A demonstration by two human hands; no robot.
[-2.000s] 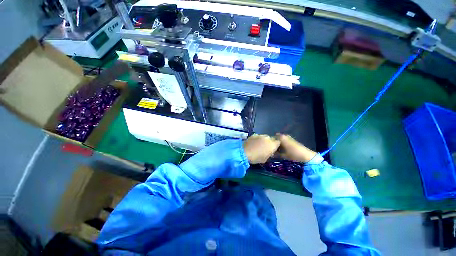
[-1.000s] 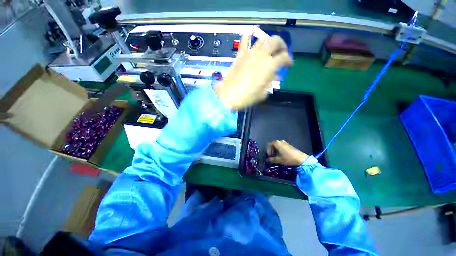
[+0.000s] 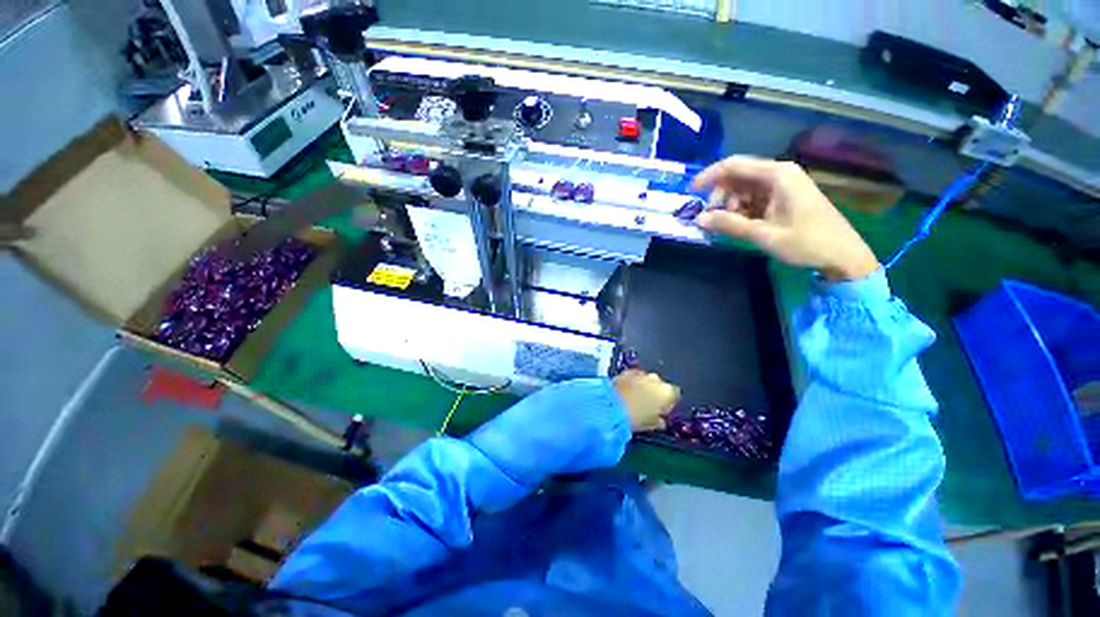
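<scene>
My right hand (image 3: 778, 217) is raised at the right end of the pale feed rail (image 3: 615, 207), thumb and fingers around a small purple component (image 3: 690, 210) at the rail end. Two more purple components (image 3: 573, 191) sit together mid-rail. My left hand (image 3: 647, 399) is low at the near left part of the black component tray (image 3: 694, 325), beside a purple pile (image 3: 721, 428). Its fingertips are hidden, so I cannot tell if it holds a part. The white machine (image 3: 470, 344) stands left of the tray.
An open carton (image 3: 151, 344) full of purple parts is at left, under a grey chute (image 3: 302, 213). A blue bin (image 3: 1025, 398) is at far right. A blue cord (image 3: 935, 217) runs from my right wrist to a shelf box. A similar machine (image 3: 247, 127) stands at upper left.
My right hand has risen from the tray to the rail end. My left hand has come down from the rail to the tray. The view has shifted slightly.
</scene>
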